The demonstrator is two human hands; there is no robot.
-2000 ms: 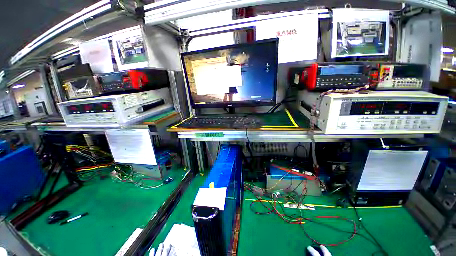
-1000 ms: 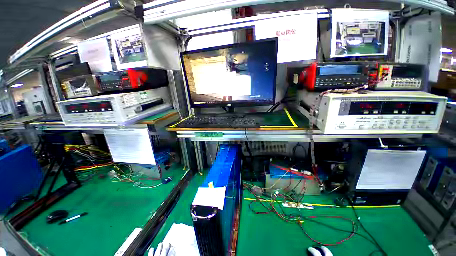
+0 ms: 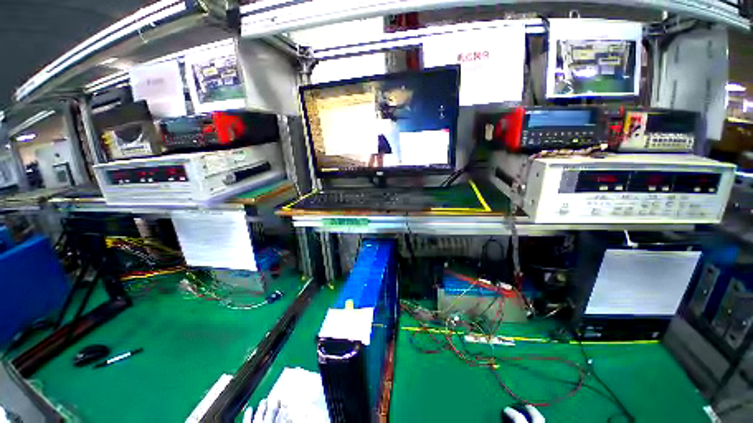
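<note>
A long blue power module stands on the green mat, its black grilled end with a handle towards me and a white label on top. My left hand, in a white glove, shows only in part at the bottom edge, beside white paper left of the module; its grip cannot be told. My right hand, also white-gloved, is mostly cut off by the bottom edge and rests on a black computer mouse. The monitor shows a picture desktop with a white window at its lower right.
Tangled red and black test leads lie right of the module. A grey metal-cased unit and a black case with a white sheet stand behind. White power meters stand on the shelf. Another mouse and a pen lie on the left bench.
The white window on the monitor has moved and now sits lower right. My right hand and the mouse have shifted slightly left. My left hand and the module stay about where they were.
</note>
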